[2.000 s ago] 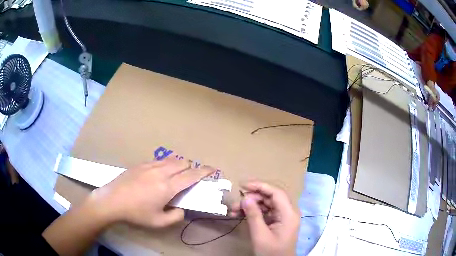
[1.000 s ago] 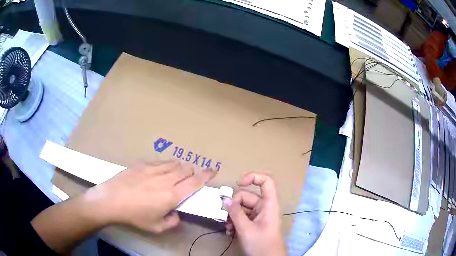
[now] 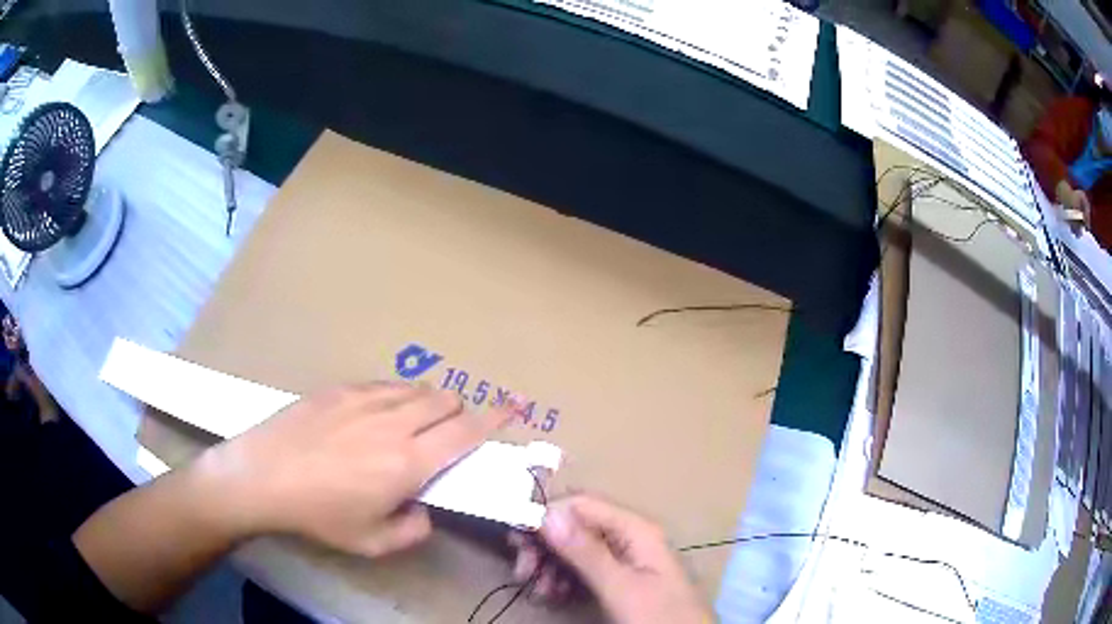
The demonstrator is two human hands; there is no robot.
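A long white strip (image 3: 478, 485) lies slantwise over the near part of the tan cardboard sheet (image 3: 488, 244). My left hand (image 3: 342, 469) lies across the strip's middle and presses it down, fingers toward the blue stamp. My right hand (image 3: 610, 555) is at the strip's notched right end, thumb and fingers pinching a thin dark cord (image 3: 543, 483). The cord shows at the notch between the two tabs. A loose part hangs below my right hand, and a cord runs off to the right. What the fingertips do under the strip is hidden.
A fan (image 3: 55, 183) and a jointed metal arm (image 3: 229, 152) stand at the left. A dark belt (image 3: 488, 122) runs behind the board. At right are a grey-beige board (image 3: 963, 354), tangled cords and printed sheets (image 3: 933, 122). Another person's hand (image 3: 1071, 201) shows far right.
My right hand has moved down at the notched end, its fingers now more closed. The cord now shows across the notch, and the loop below has shrunk. My left hand stays on the strip.
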